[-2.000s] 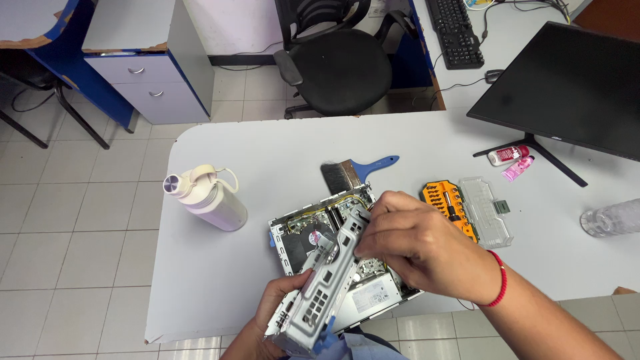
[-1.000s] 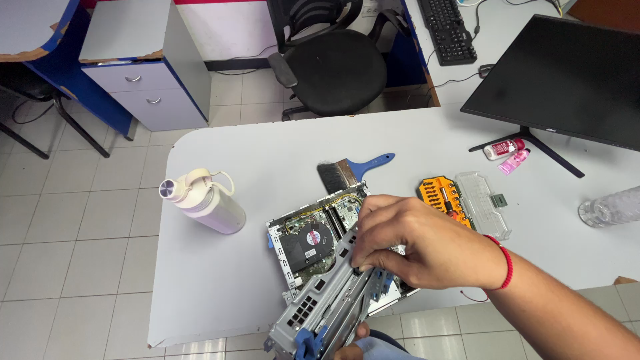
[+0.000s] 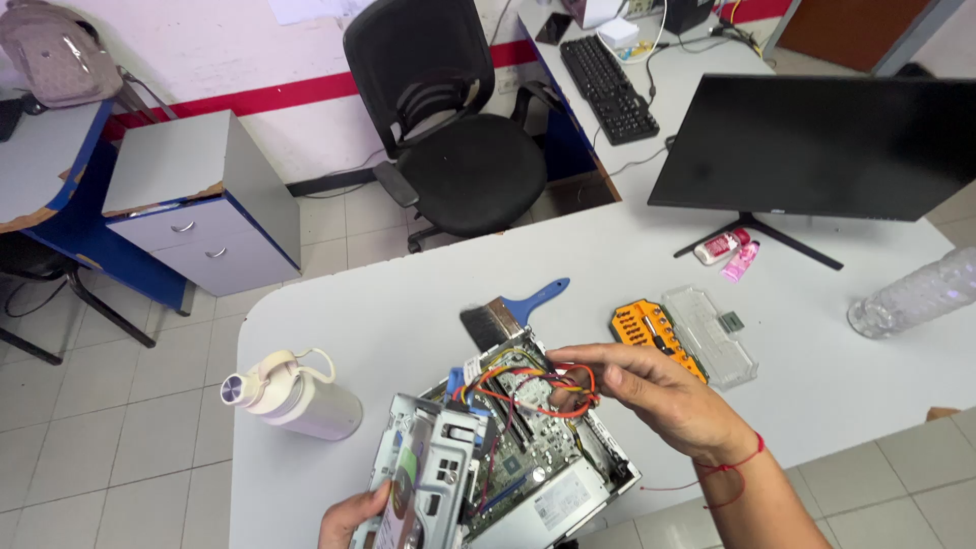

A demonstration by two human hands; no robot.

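Note:
An opened desktop computer case [image 3: 602,436] lies on the grey desk, its green motherboard [image 3: 512,457] and a silver power supply [image 3: 560,507] showing. My left hand [image 3: 357,515] grips a metal drive bracket [image 3: 442,473], tilted up over the left side of the case, with a drive in it. A bundle of red, yellow and black cables [image 3: 534,381] loops above the motherboard. My right hand [image 3: 648,389] is at the right end of this bundle, palm turned toward it, fingers spread and partly behind the wires; whether it pinches any is unclear.
Behind the case lies a blue-handled brush [image 3: 534,301]. An orange bit set [image 3: 648,328] with its clear lid [image 3: 713,335] is at the right. A cream bottle [image 3: 305,396] stands left. Farther right are a monitor [image 3: 816,152], small tubes [image 3: 740,261] and a clear bottle [image 3: 915,293].
The bracket has swung to the left, uncovering the motherboard and the coloured cables. My right hand has come off the bracket and turned its palm to the cables. The view has tilted up.

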